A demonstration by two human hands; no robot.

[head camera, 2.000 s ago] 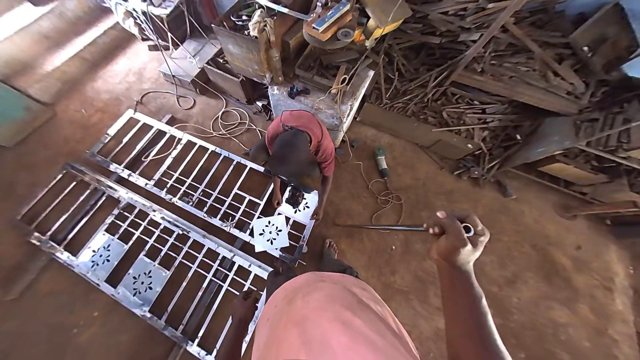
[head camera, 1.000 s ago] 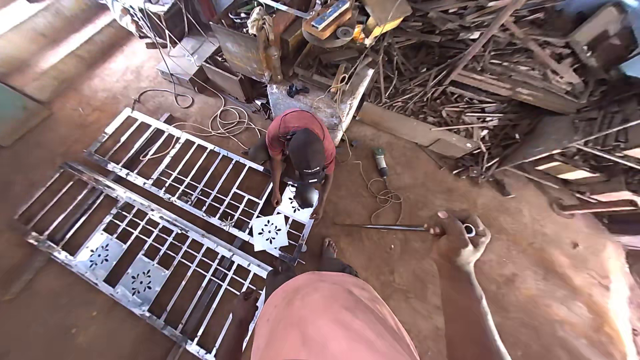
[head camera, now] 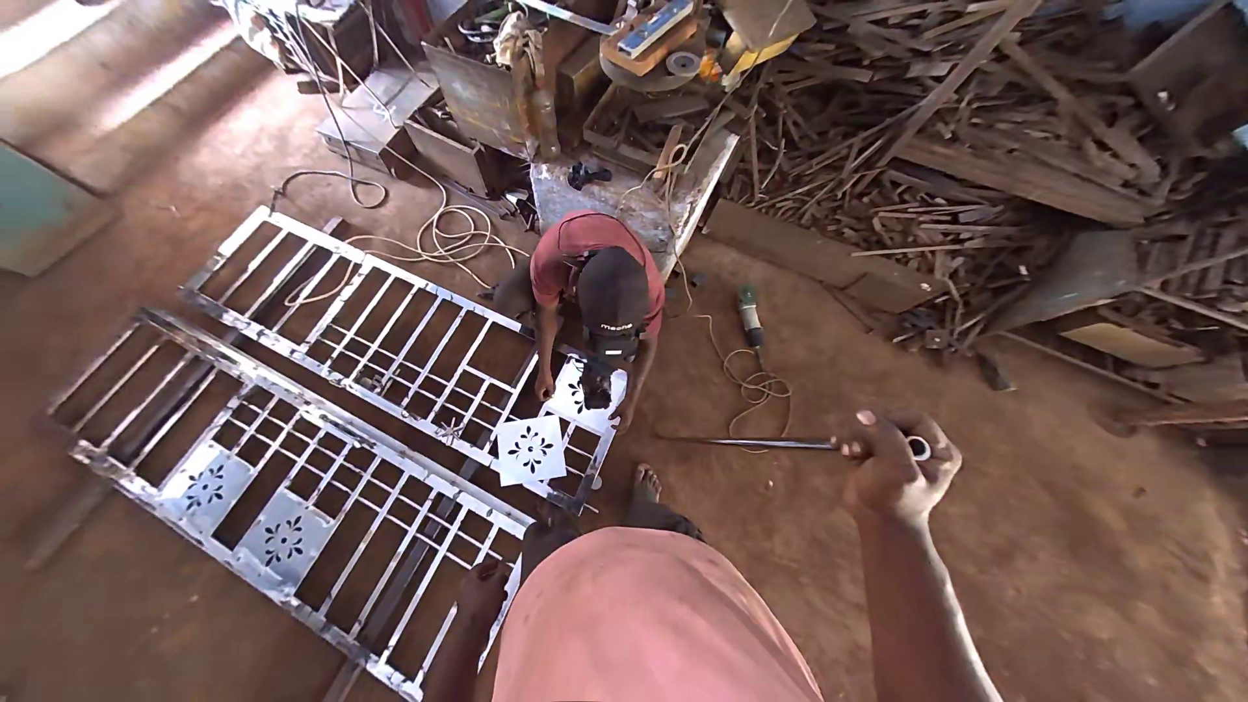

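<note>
My right hand [head camera: 902,463] is closed around a thin metal rod [head camera: 770,444], which points left over the dirt floor; a pale ring shows at the fist. Low on the left, my left hand [head camera: 485,590] is at the lower end of the nearer metal grille [head camera: 322,419]; its fingers are too dark to read. Two cut-out metal plates [head camera: 285,539] lie on that grille. Beside it lies a second grille [head camera: 390,278], with a loose flower-patterned white plate [head camera: 531,449] on its end. A crouching co-worker in a cap [head camera: 614,292] bends over another patterned plate [head camera: 585,390].
A green angle grinder [head camera: 749,317] lies on the floor with its cord looped below it. Coiled cable [head camera: 458,234] runs behind the far grille. Scrap wood and metal [head camera: 936,146] are heaped at the upper right. A cluttered bench [head camera: 634,195] stands behind the co-worker.
The co-worker's head was bent lower two seconds ago and has since lifted, with the cap now showing. My right hand still holds the rod in much the same place.
</note>
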